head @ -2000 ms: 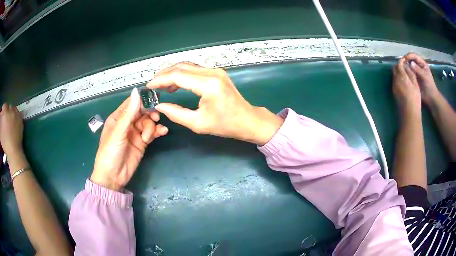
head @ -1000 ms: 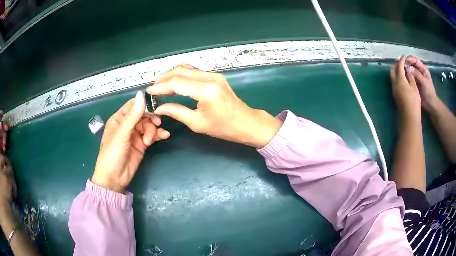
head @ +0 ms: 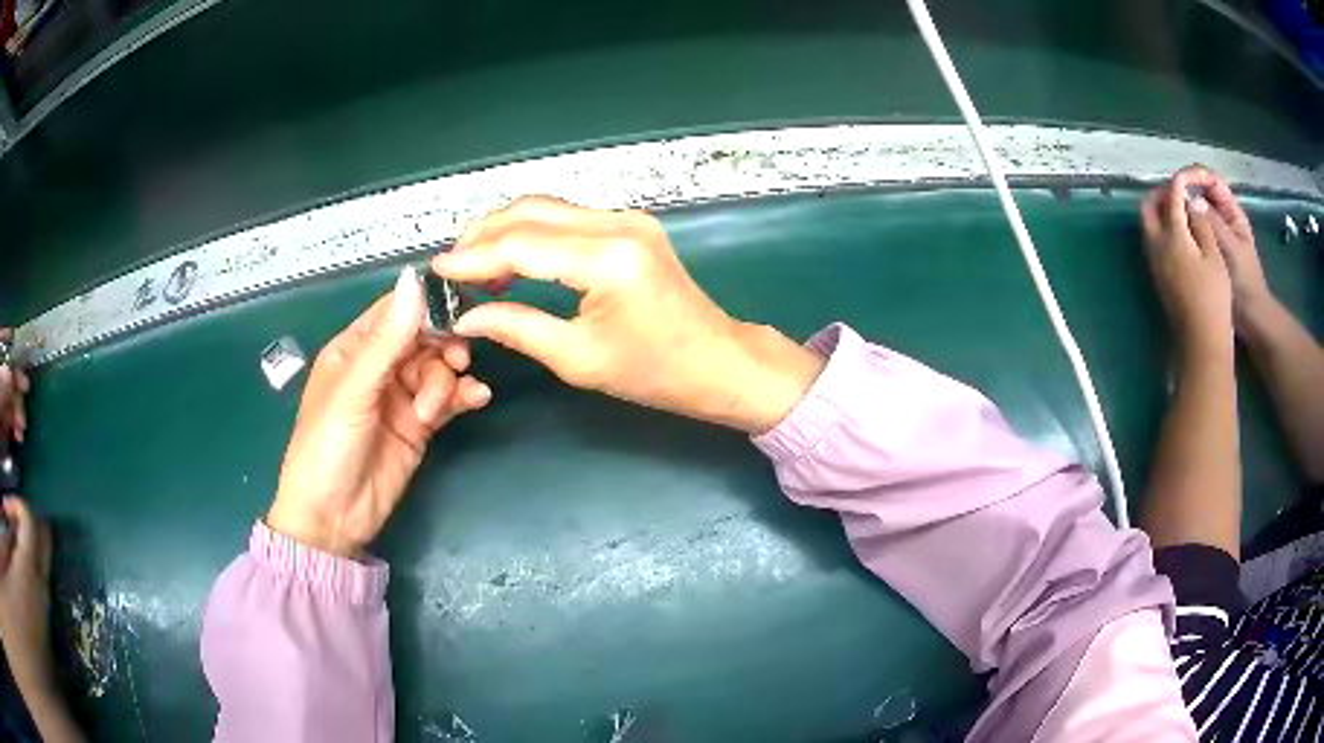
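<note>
A small dark circuit board in a pale housing point(head: 442, 302) is held up in front of the pale rail, tilted so that it shows narrow. My left hand point(head: 362, 399) holds its left side between thumb and fingers. My right hand point(head: 588, 298) has its thumb and index fingertips on the right side of the same piece. The fingers hide much of it. A small whitish square unit point(head: 282, 363) lies alone on the green table to the left of my left hand.
The scuffed pale rail point(head: 813, 156) crosses behind my hands. A white cable point(head: 1034, 276) hangs diagonally at the right. At the right, a person's hands point(head: 1202, 240) hold something small. Another person's hands point(head: 22, 559) show at the left edge. Thin scraps point(head: 99, 646) lie at the lower left.
The held piece has turned from facing the camera to a narrower view. My hands have barely moved. The left neighbour's arm has drawn back toward the left edge.
</note>
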